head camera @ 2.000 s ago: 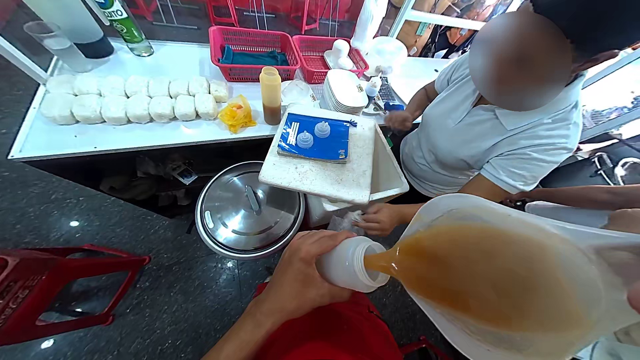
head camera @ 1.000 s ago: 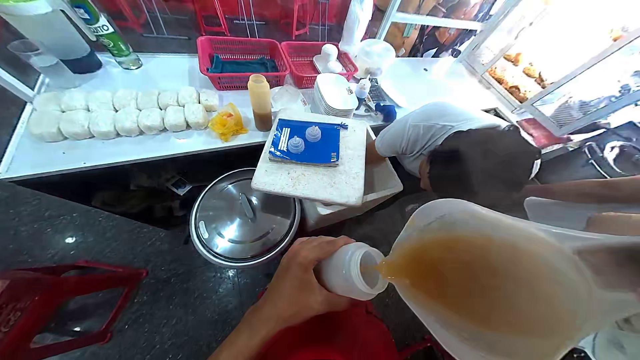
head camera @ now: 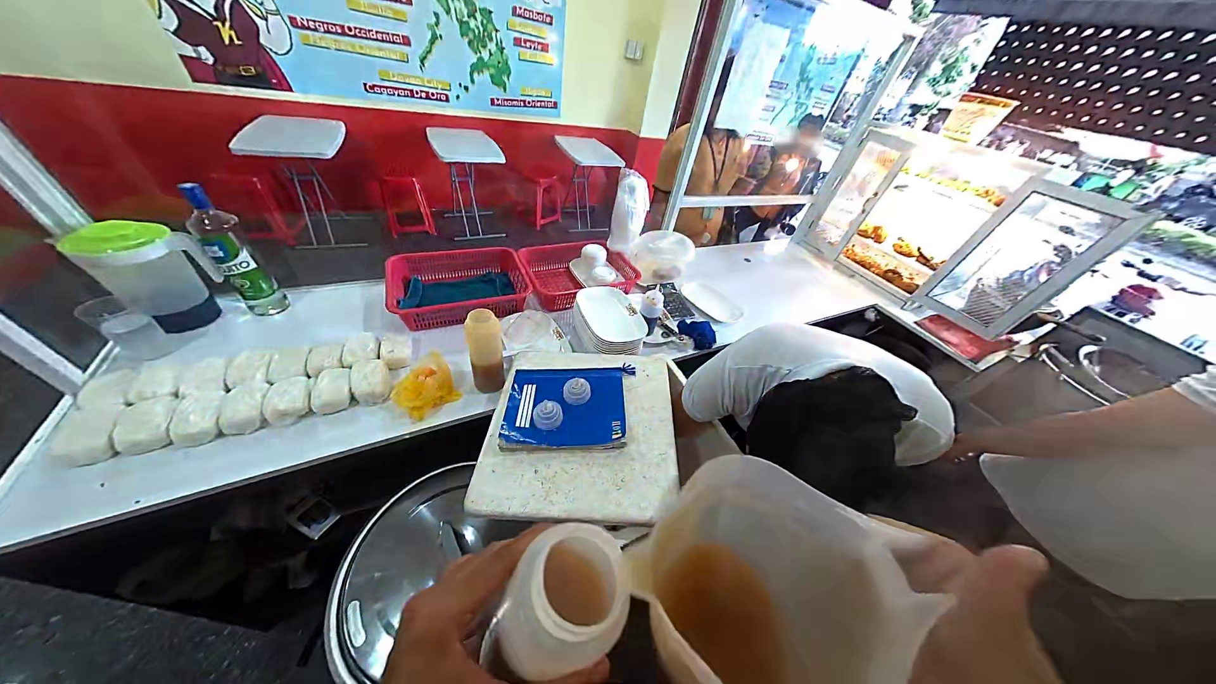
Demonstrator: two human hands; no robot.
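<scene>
My left hand (head camera: 465,608) grips a white plastic squeeze bottle (head camera: 560,608) without its cap; brown liquid shows inside its mouth. Just right of it, my right hand (head camera: 988,608) holds a translucent plastic pitcher (head camera: 788,570) with brown liquid in it, its spout close to the bottle's rim. No stream is plain between them. Beyond, two nozzle caps (head camera: 562,403) rest on a blue notebook (head camera: 598,429) upon a pale board (head camera: 589,484). A second squeeze bottle (head camera: 484,351), partly filled with brown liquid, stands on the counter.
On the white counter (head camera: 313,456) are bagged white portions (head camera: 242,408), red baskets (head camera: 458,275), stacked plates (head camera: 608,323) and a lidded jug (head camera: 123,271). A steel pot lid (head camera: 408,560) lies below. A co-worker (head camera: 826,389) bends down at the right; another person's arm (head camera: 1073,427) reaches in.
The pitcher has tilted back from the bottle, and the stream seen earlier no longer shows. The co-worker, upright two seconds ago, is bent over. The view has swung up.
</scene>
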